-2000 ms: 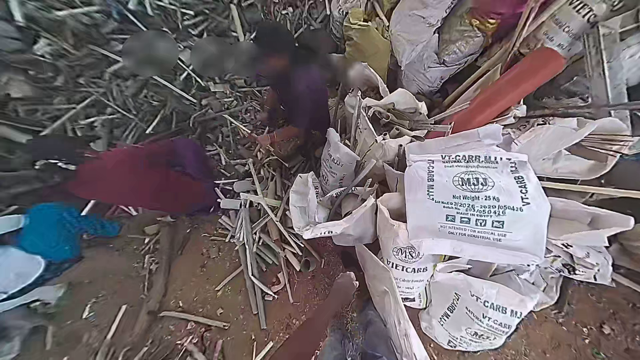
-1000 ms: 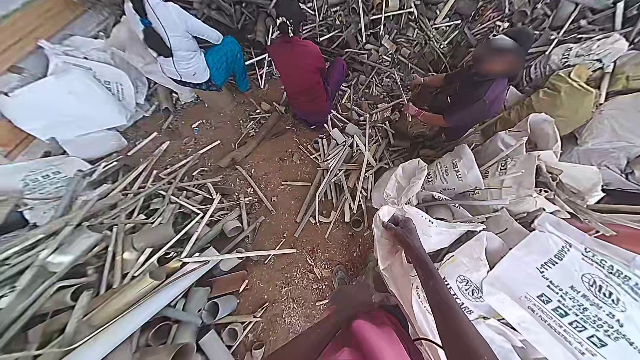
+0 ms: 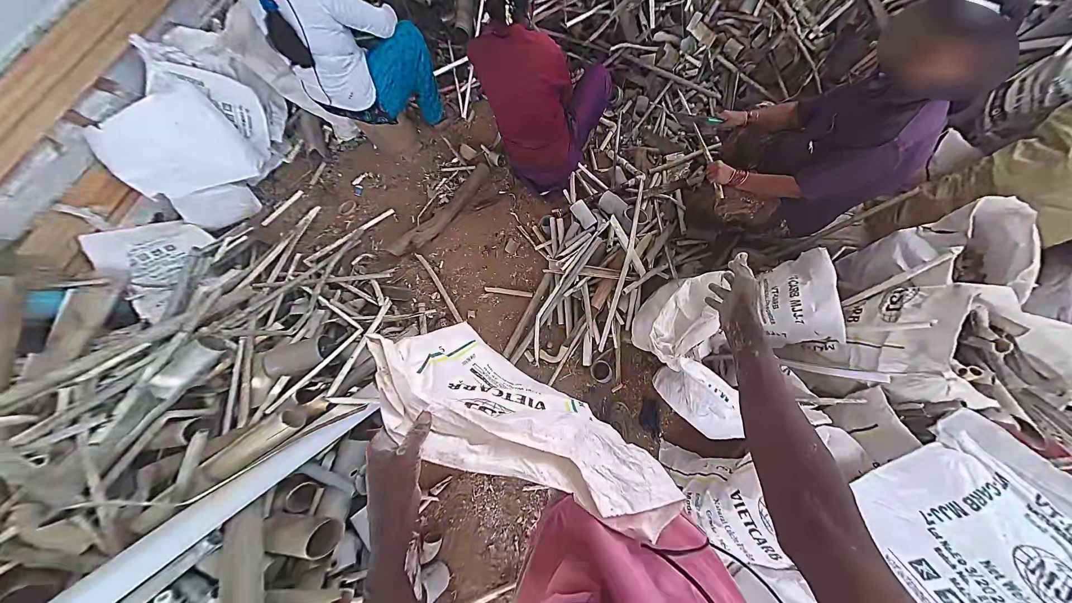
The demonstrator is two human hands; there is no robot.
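A white woven sack [image 3: 519, 419] with printed writing stretches from my left hand [image 3: 398, 461] to my lap, over pink clothing. My left hand is at the sack's left edge with one digit raised in front of it; whether it grips the cloth cannot be told. My right hand [image 3: 739, 306] reaches forward with its fingers apart, beside a crumpled white sack [image 3: 682, 322] among other sacks. No object shows in its fingers. Ahead of it lies a loose pile of cut pipes and thin strips [image 3: 586, 272] on the brown ground.
A large heap of pipe pieces and strips [image 3: 193, 402] lies at left, with a long pale length [image 3: 218, 502] across it. Filled sacks [image 3: 904, 327] stand at right. Three people crouch ahead, one in purple [image 3: 871, 159] holding a small tool. White sacks [image 3: 180, 142] lie at upper left.
My right hand has moved away from the sack it was at a second ago. A white sack now spreads between my left hand and my lap. The view has swung left since the first frame.
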